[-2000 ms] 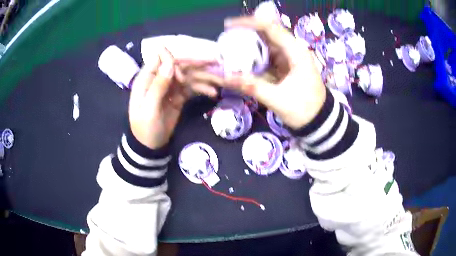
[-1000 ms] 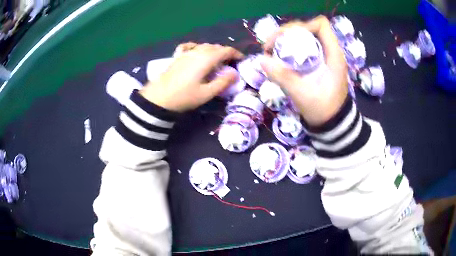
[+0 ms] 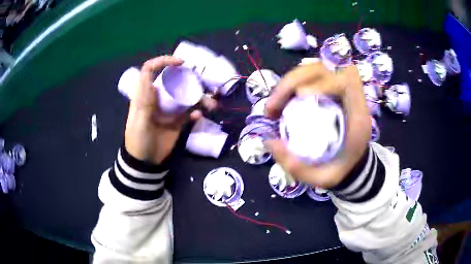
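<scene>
My left hand (image 3: 147, 113) holds a lilac housing sleeve (image 3: 179, 88), its open mouth facing up towards me. My right hand (image 3: 335, 98) holds a fan unit (image 3: 312, 129) with white blades facing up; it is slightly blurred. The two held parts are apart. Another housing sleeve (image 3: 206, 138) lies on the black surface just below my left hand. A fan unit with a red lead (image 3: 223, 186) lies at the front centre.
Joined sleeves (image 3: 209, 67) lie behind my left hand. Several fan units (image 3: 381, 67) with red leads are piled behind and beside my right hand. Small lilac parts (image 3: 8, 165) are at the far left. A blue bin (image 3: 459, 56) stands at the right edge.
My left hand has turned and lifted a sleeve, mouth up. My right hand has moved down towards me with the fan unit. A sleeve now shows below my left hand.
</scene>
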